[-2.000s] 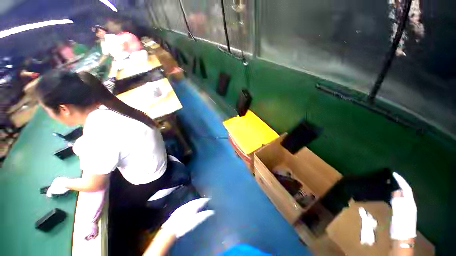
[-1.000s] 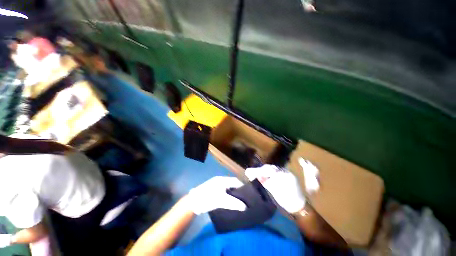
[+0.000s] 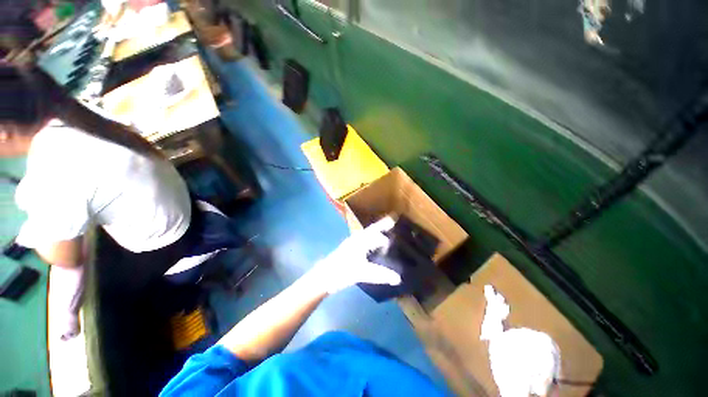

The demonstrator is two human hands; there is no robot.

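Observation:
My left hand (image 3: 357,260), in a white glove, grips the left side of a black box unit (image 3: 415,267) above the near side of the open cardboard carton (image 3: 427,209). The unit is blurred and hides part of the carton. My right hand (image 3: 526,360), also in a white glove, is low over the brown cardboard (image 3: 466,318) at the right. A loose white glove or cloth (image 3: 494,310) lies by its fingers. The right fingers are not clear, so whether they hold anything cannot be told.
A yellow tray or lid (image 3: 345,170) adjoins the carton, with a black unit (image 3: 333,133) at its far edge. Another black unit (image 3: 295,85) stands on the green belt beyond. A co-worker in a white shirt (image 3: 109,186) works at the left belt (image 3: 23,326). Blue floor (image 3: 272,186) lies between.
My right hand has left the black unit and moved right, over the cardboard. My left hand keeps the unit, now nearer the carton. The view has turned back left, showing more of the co-worker.

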